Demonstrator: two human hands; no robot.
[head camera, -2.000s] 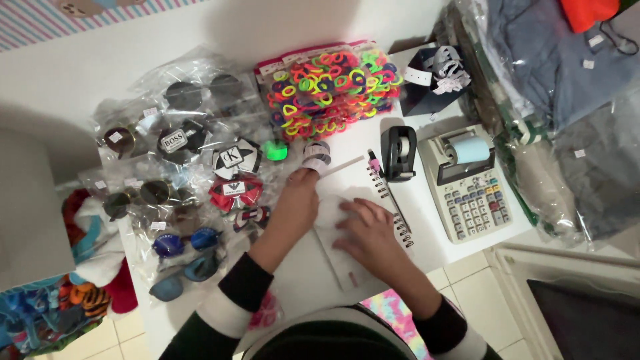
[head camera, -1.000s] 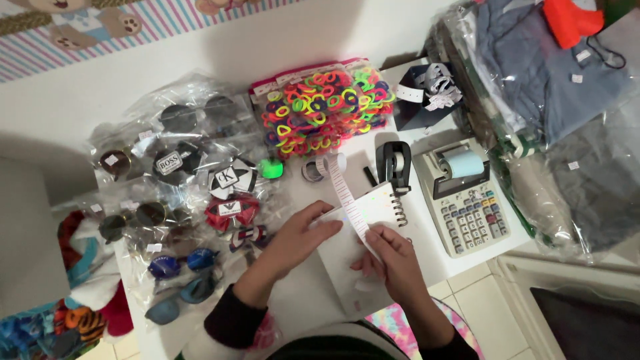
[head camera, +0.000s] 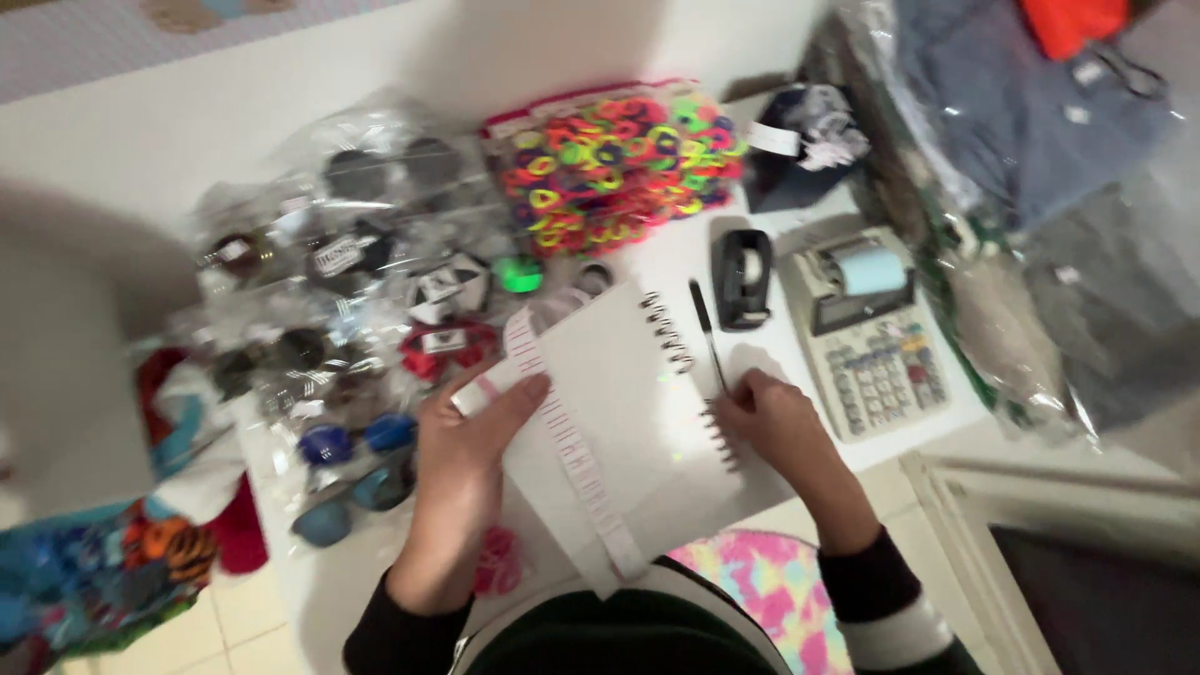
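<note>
My left hand holds a white spiral notebook by its left edge, with the thumb on a long strip of small white labels. The strip runs down across the notebook, and its upper end curls near a roll by the sunglasses. My right hand has its fingertips closed on the lower end of a black pen, beside the notebook's spiral binding. A black tape dispenser stands just above the pen.
Bagged sunglasses cover the left of the white table. Behind lies a bag of colourful hair ties. A printing calculator, a dark box with paper strips and plastic-wrapped clothes are on the right.
My right hand has moved from the label strip to the pen at the right. My left hand now grips the notebook's left edge, and the notebook is raised and turned.
</note>
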